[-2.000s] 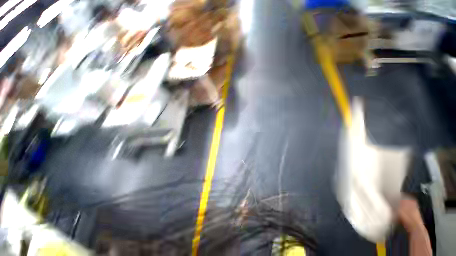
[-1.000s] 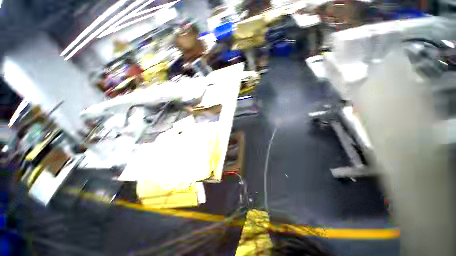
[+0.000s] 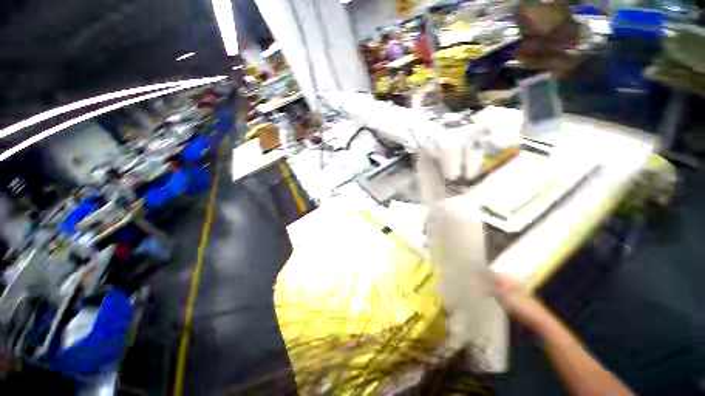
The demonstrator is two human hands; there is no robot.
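Note:
My right hand (image 3: 510,292) is blurred, with the forearm coming in from the bottom right. It holds a pale whitish sheet (image 3: 464,271) that hangs upright in front of the machine table. A large pile of yellow panels (image 3: 348,278) lies left of the sheet, its front partly covered by dark hair strands. The white sewing machine (image 3: 456,151) stands behind the sheet, which hides part of it. My left hand is not in view.
A touchscreen (image 3: 541,104) stands on the white table (image 3: 611,143). An aisle with a yellow floor line (image 3: 202,247) runs on the left, beside workstations and blue bins (image 3: 174,189). A white pillar (image 3: 317,50) rises behind the machine.
The view has swung from the aisle to the machine table and the yellow pile. The pale sheet is still in my right hand, now beside the yellow pile.

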